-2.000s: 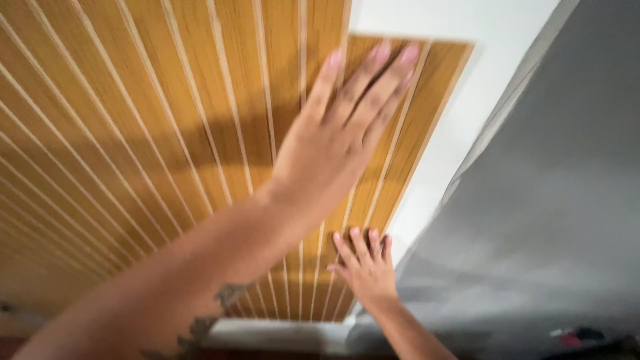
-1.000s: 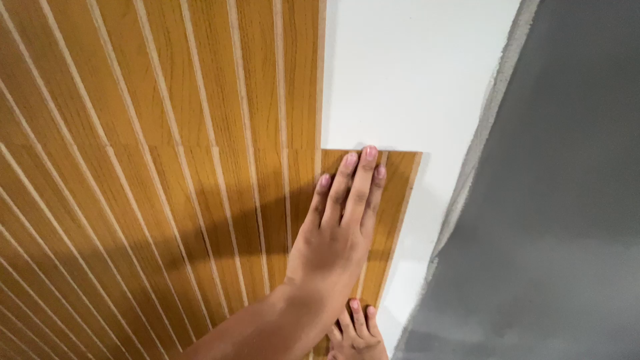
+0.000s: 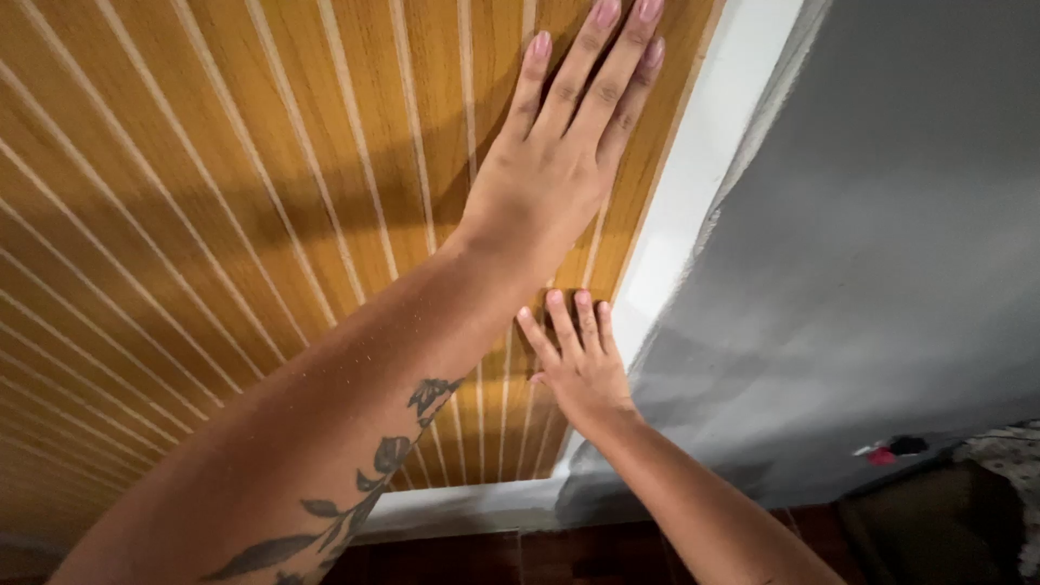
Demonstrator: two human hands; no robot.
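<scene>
A wood-grain panel with pale parallel grooves covers the wall on the left and centre. My left hand, at the end of a tattooed forearm, lies flat on it near its right edge, fingers extended and holding nothing. Some of its fingertips reach the top of the view. Lower down, my right hand rests on the same panel beside its right edge, fingers spread, with nothing held. Part of the panel is hidden behind my left arm.
A white strip of wall runs along the panel's right edge, bordering a grey surface. Below are a white lower border and a dark reddish floor. Small red and black items and a dark object are at lower right.
The view has shifted; the panel's stepped top edge, seen earlier, is out of frame, and the floor has come into view. Both hands still lie against the panel.
</scene>
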